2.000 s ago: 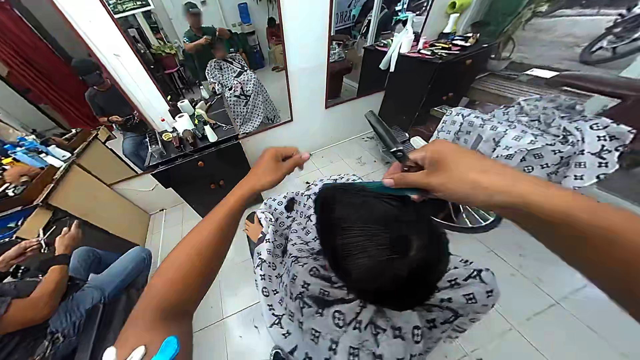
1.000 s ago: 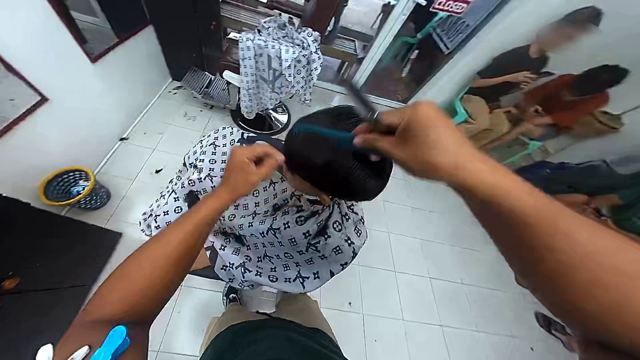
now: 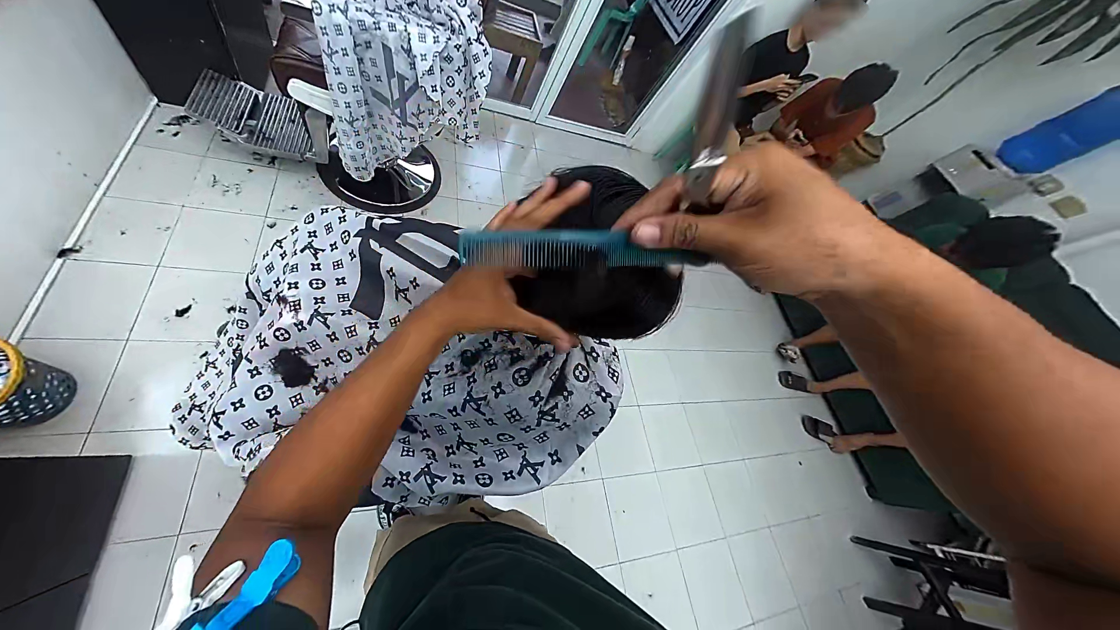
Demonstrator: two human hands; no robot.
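Note:
My right hand (image 3: 744,214) grips a teal comb (image 3: 560,248) between thumb and fingers, along with a folding straight razor or similar dark-handled tool (image 3: 722,96) that points up and is blurred. The comb lies level across the front of a seated person's dark-haired head (image 3: 612,297). My left hand (image 3: 516,280) rests on the head with fingers spread, partly behind the comb, and holds no tool that I can see. A white patterned barber's cape (image 3: 490,429) covers the person, with dark hair clippings (image 3: 293,367) on it.
A barber chair base (image 3: 381,179) with a draped cape (image 3: 402,79) stands beyond. At the far left is a basket (image 3: 39,389). People sit on a dark green bench (image 3: 884,464) at right; others are near the glass door (image 3: 612,70). Clips (image 3: 262,577) sit on my left sleeve.
The view has swung far to the right since two seconds ago. My left hand, near the side of the head a second ago, now lies on it with fingers spread.

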